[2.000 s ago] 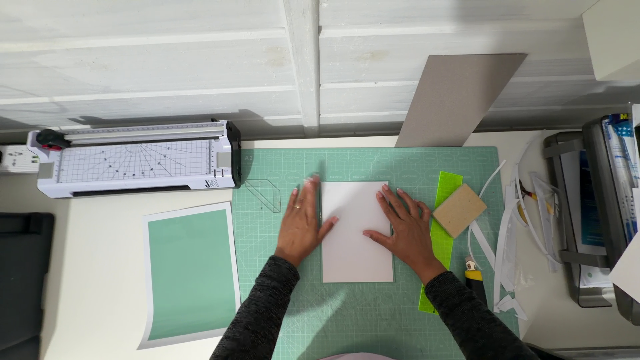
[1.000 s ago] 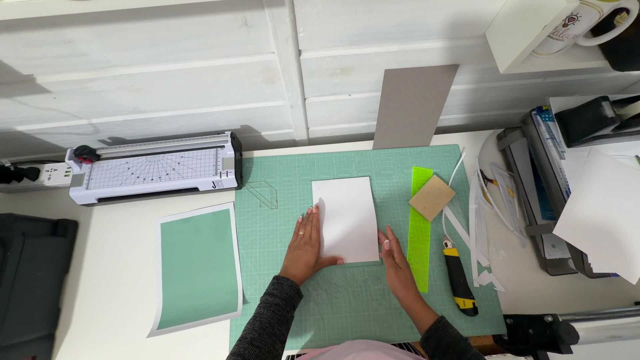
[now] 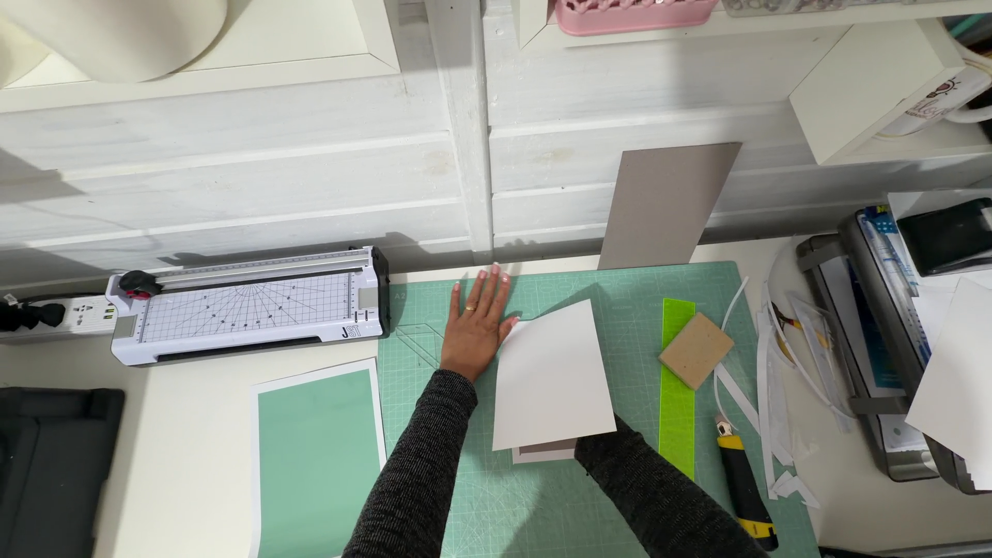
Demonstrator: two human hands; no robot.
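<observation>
My left hand [image 3: 476, 332] lies flat with fingers spread on the green cutting mat [image 3: 542, 515], its thumb beside the upper left of a white sheet [image 3: 552, 376]. The sheet is tilted and lifted off what lies below. My right hand is hidden beneath the sheet; only the dark sleeve shows, so its grip cannot be told. Under the sheet's lower edge show a grey board [image 3: 549, 447] and a white border. To the right, a lime-green strip [image 3: 676, 426] lies partly under a small brown block [image 3: 696, 350], with a black and yellow utility knife [image 3: 742, 488] nearby.
A paper trimmer [image 3: 252, 310] and a white-bordered green sheet [image 3: 318, 465] are at left. A grey board [image 3: 670, 205] leans on the wall. White offcuts [image 3: 771, 403] and a document tray [image 3: 891, 403] are at right. A white shelf [image 3: 876, 93] juts out above.
The white sheet has been raised and tilted, baring grey board below. My left hand has moved up the mat, away from the sheet's left edge. My right hand has gone beneath the sheet. The view has shifted.
</observation>
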